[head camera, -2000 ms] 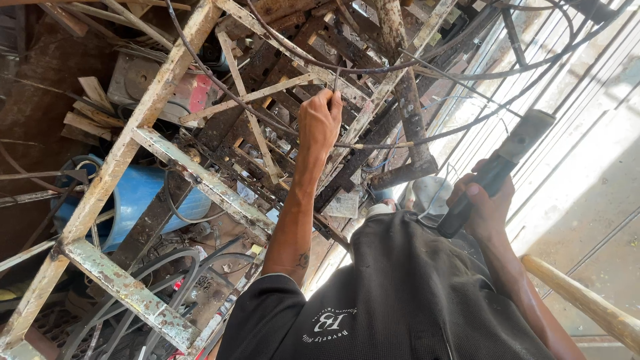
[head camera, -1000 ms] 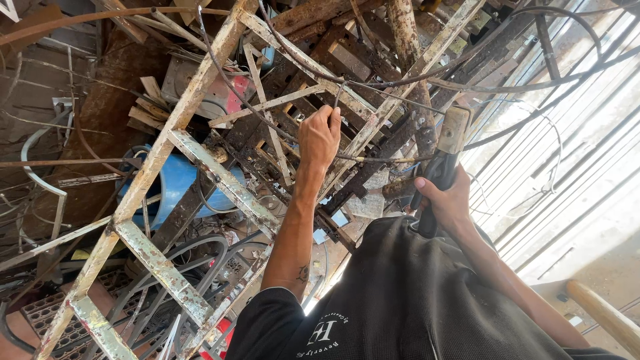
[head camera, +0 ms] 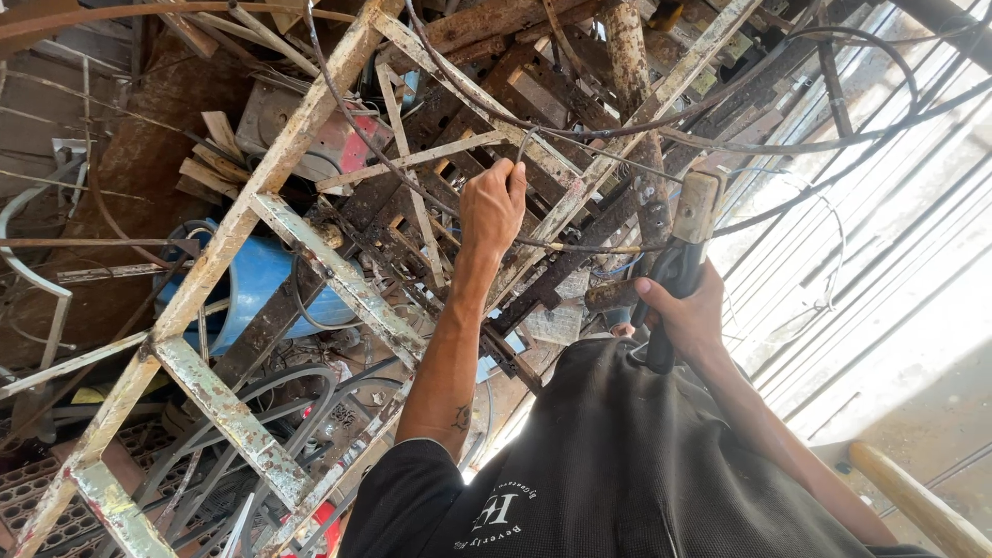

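Observation:
My left hand is closed on the lower end of a short, curved metal rod, whose top touches or nearly touches a long, dark bent bar. My right hand grips the black handle of a welding electrode holder with a worn, pale head. From that head a thin welding electrode runs up and left, its far end close to the curved rod; whether they touch I cannot tell. Behind both stands a rusty, paint-flaked angle-iron frame. The fingertips of my left hand are partly hidden.
At the left a ladder-like frame of chipped, painted steel crosses the view. Beyond it lie a blue plastic barrel, grey hoses or bent tubes and wood scraps. A pale wooden pole is at the lower right.
My right hand has brought the electrode holder leftward, closer to my left hand, and its head now points more upward. My left hand still holds the curved rod by the bent bar.

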